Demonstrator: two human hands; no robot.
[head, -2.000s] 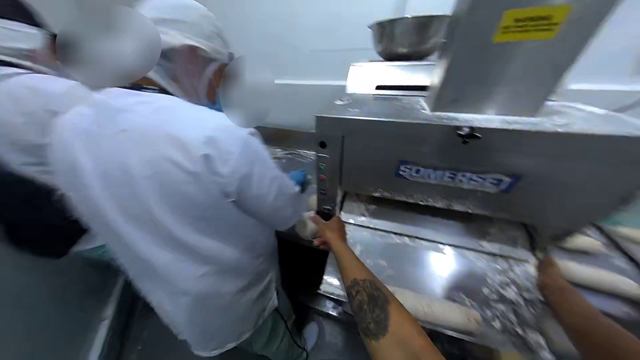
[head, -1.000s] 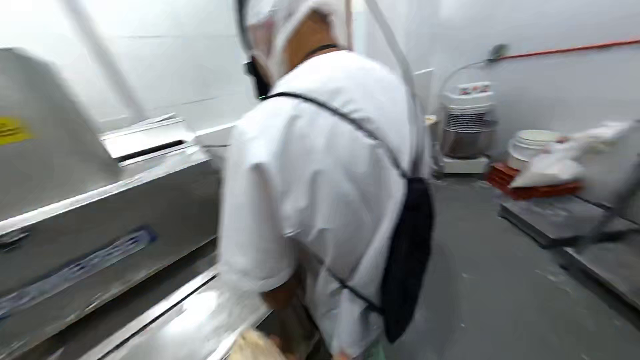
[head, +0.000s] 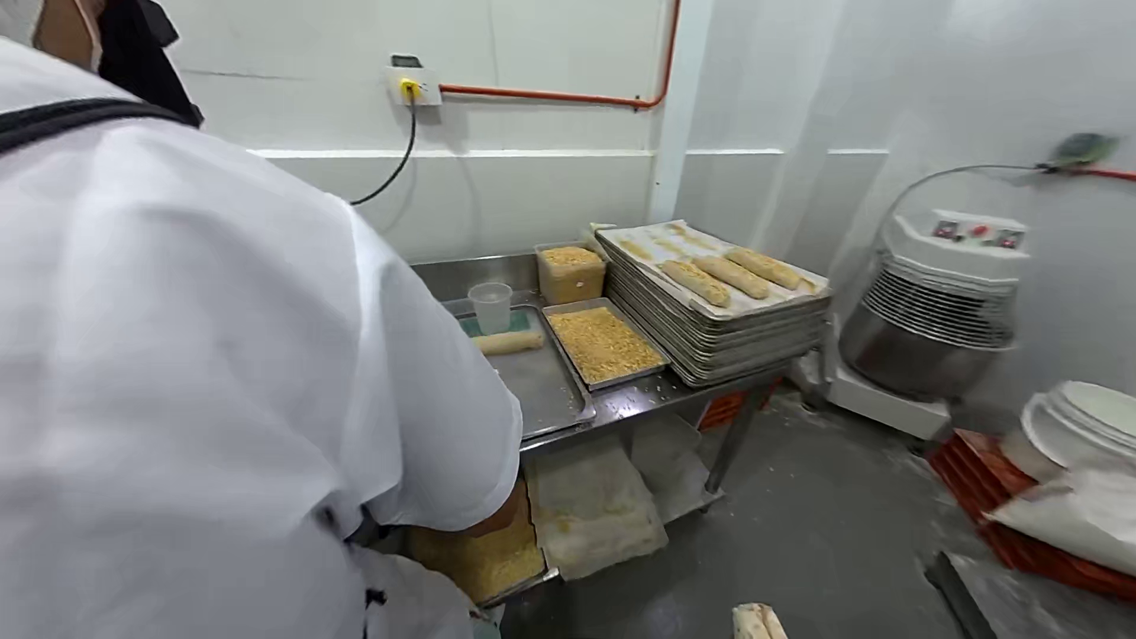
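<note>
Neither my left hand nor my right hand is in view. The end of a pale, floury piece, possibly dough, shows at the bottom edge; what holds it is hidden. Three crumb-coated dough logs lie on a paper-lined top tray over a tall stack of sheet pans. Beside the stack sits a shallow tray of golden crumbs. Another dough log rests on a metal tray, near a clear plastic cup. A square tub of crumbs stands behind.
A person in a white coat blocks the left side, bent over a lower crumb tray. A spiral mixer stands at the right, with a white bucket on red crates. A steel table leg reaches down to the floor.
The view has swung far right, from the Somerset machine to the tray table. My hands, on or near the machine two seconds ago, are out of view.
</note>
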